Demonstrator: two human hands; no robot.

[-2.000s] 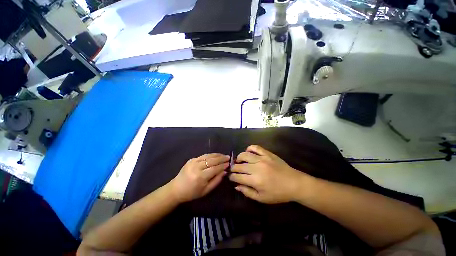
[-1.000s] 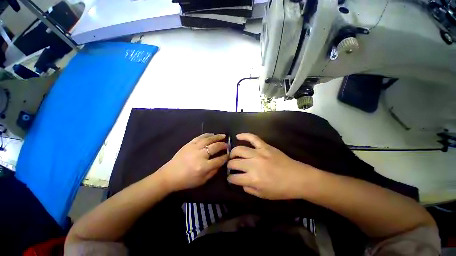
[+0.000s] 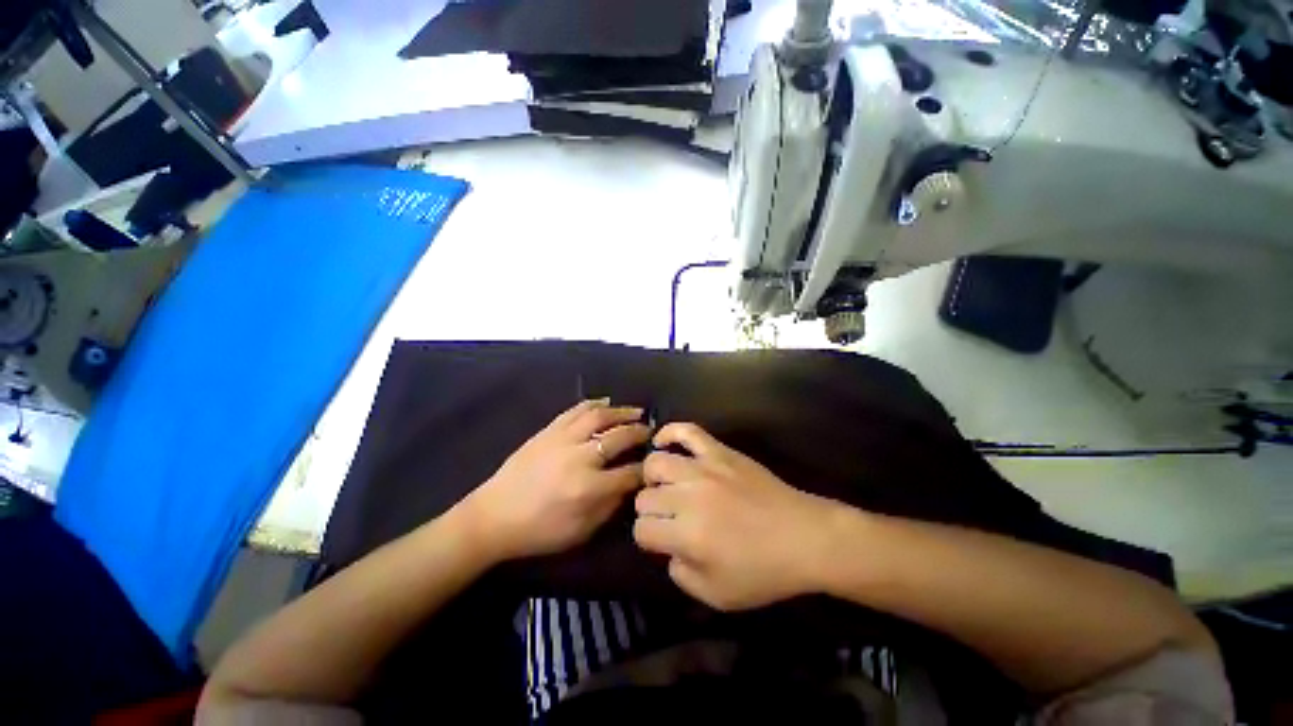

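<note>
A large dark brown garment panel (image 3: pixel 794 411) lies over the front of the table and the lap, below the sewing machine's needle area. My left hand (image 3: pixel 560 482), with a ring, is on the panel's middle, its fingertips gripping the cloth at a short dark opening (image 3: pixel 652 417). My right hand (image 3: pixel 730 522) is right beside it, fingers curled, gripping the cloth at the same opening. The fingertips of both hands nearly touch and hide most of the opening. Whether a small tool is in the fingers cannot be told.
The white sewing machine head (image 3: pixel 837 170) stands above and right of the panel. A black phone (image 3: pixel 1001 301) lies under its arm. A blue plastic-covered sheet (image 3: pixel 255 383) is at left. Dark cut pieces (image 3: pixel 610 57) are stacked behind. Another machine (image 3: pixel 57 319) is at far left.
Since one second ago the view has shifted, and the scene sits slightly lower. My right hand's fingers have curled in closer to my left fingertips, and less of the opening shows. The panel stays in place.
</note>
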